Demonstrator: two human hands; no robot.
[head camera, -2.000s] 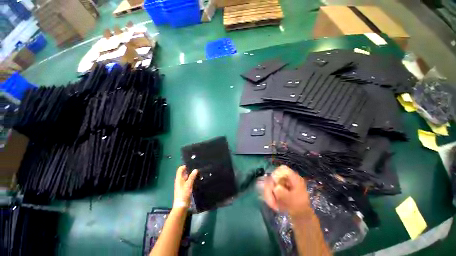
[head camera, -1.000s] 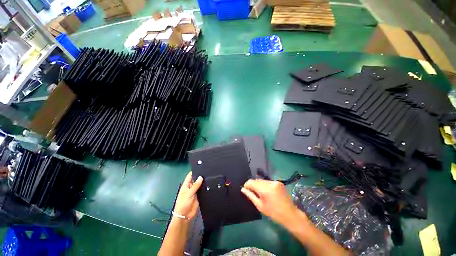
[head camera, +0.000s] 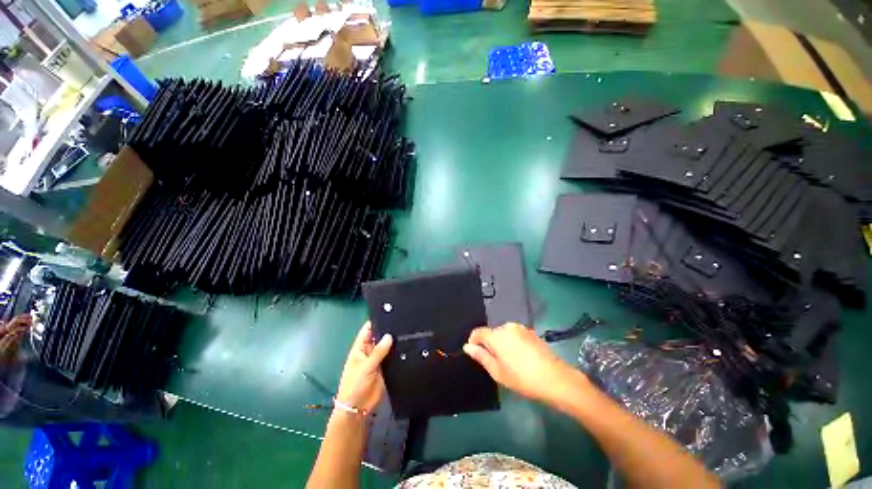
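Observation:
My left hand (head camera: 363, 368) holds a matte black panel (head camera: 435, 382) by its left edge, thumb on top. The panel has a small raised rectangle with two bright dots near its centre. My right hand (head camera: 516, 358) is at the panel's right edge, fingertips pinched around a thin wire (head camera: 443, 354) with an orange tip beside the dots; most of the wire is hidden. Another black panel (head camera: 512, 277) lies on the green bench behind the held one. A short dark cable (head camera: 572, 329) lies right of it.
Leaning black panels (head camera: 258, 224) are piled at the left. Fanned panels (head camera: 755, 191), a cable tangle (head camera: 708, 320) and a clear plastic bag (head camera: 684, 411) lie at the right. A carton (head camera: 113, 205) stands far left. A person's hand (head camera: 13, 334) shows at the left edge.
My right hand has gone from a blur beside the plastic bag to the held panel's right edge. The panel is now flatter to view, and the view has shifted left.

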